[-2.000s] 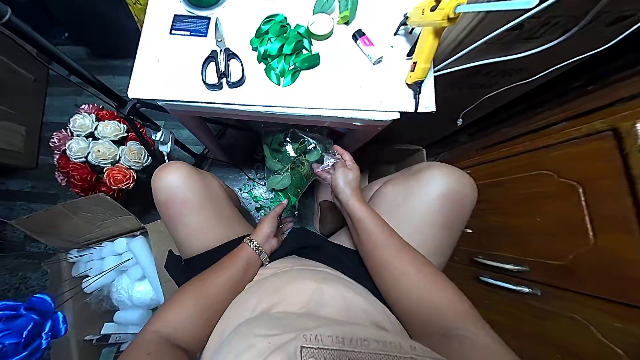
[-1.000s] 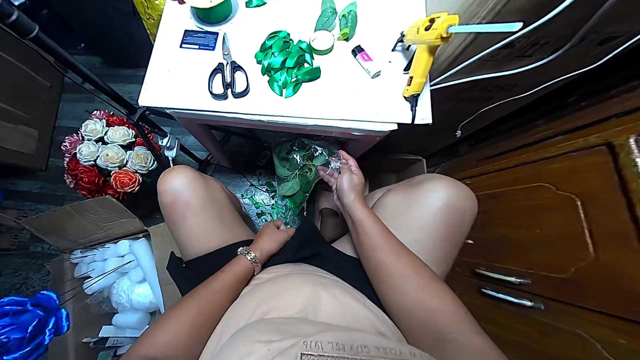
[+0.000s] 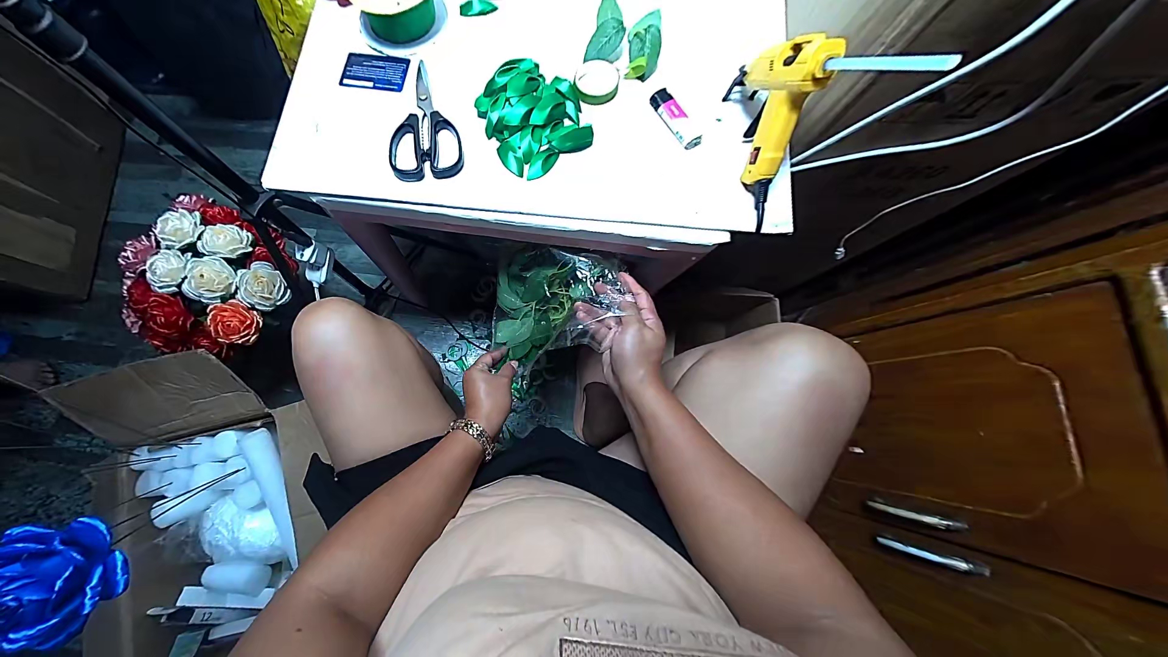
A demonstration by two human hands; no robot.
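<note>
Between my knees, below the table's front edge, is a clear plastic bag [image 3: 598,315] with green artificial leaves [image 3: 538,301] in it. My left hand [image 3: 488,388] grips the lower left end of the bag and leaves. At the bag's right side, my right hand [image 3: 634,333] holds the crinkled plastic, its fingers partly hidden by the film. On the white table [image 3: 365,164] lie scissors [image 3: 426,132], a pile of green ribbon pieces [image 3: 534,114], a roll of tape [image 3: 597,81], two loose leaves [image 3: 644,44] and a lighter [image 3: 675,119].
A yellow hot glue gun [image 3: 783,91] lies at the table's right edge, with white cables [image 3: 940,96] beyond. Left are a rose bouquet [image 3: 208,274], a black stand pole [image 3: 155,119], an open cardboard box [image 3: 155,392] of white foam pieces and a blue ribbon flower [image 3: 59,584]. Wooden drawers [image 3: 967,429] stand right.
My left hand has shifted along the lower part of the bag, while my right hand stays at its right side with the fingers now more spread. The bag remains between my knees.
</note>
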